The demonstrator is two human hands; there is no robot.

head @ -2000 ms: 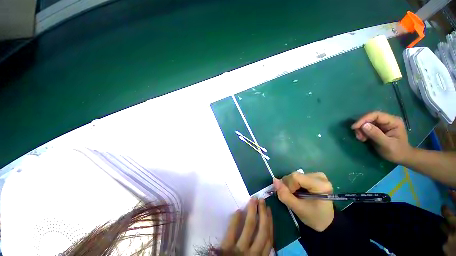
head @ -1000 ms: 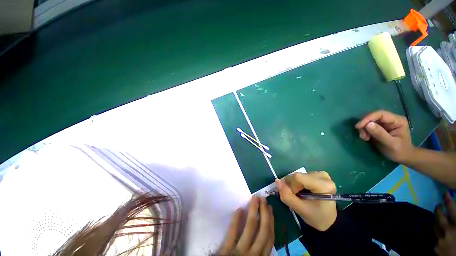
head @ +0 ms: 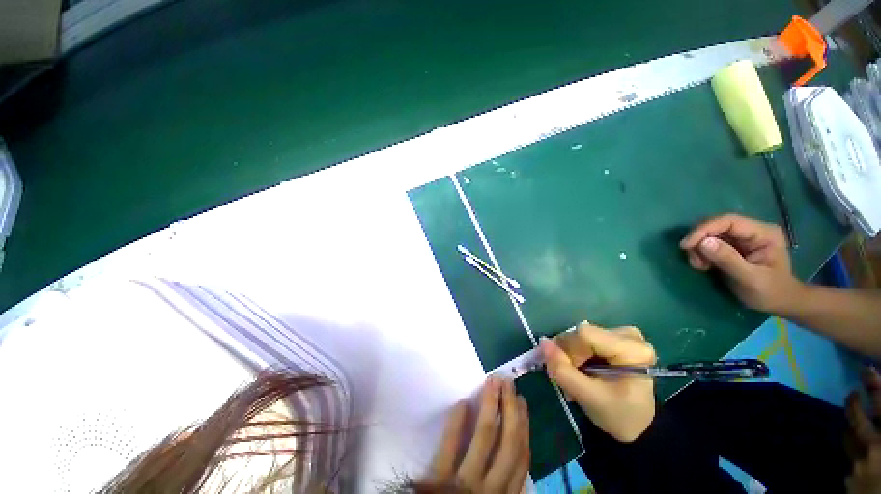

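My right hand grips a slim black marker pen, its tip end at a small white paper piece on the green mat. The pen's tip is partly hidden by my fingers. My left hand lies with fingers extended at the white sheet's edge beside that paper, cut off by the bottom edge; it holds nothing visible. A white housing with a grey dot pattern lies on the white sheet at lower left, partly covered by brown hair.
Another person's bare hand rests over the mat at right. Two thin white sticks cross near a long white line. A yellow-handled tool, an orange holder and white housings are at upper right. A dark green conveyor runs behind.
My right hand and the pen have shifted slightly right. A pale housing edge has appeared on the conveyor at the far left. My left hand has barely moved.
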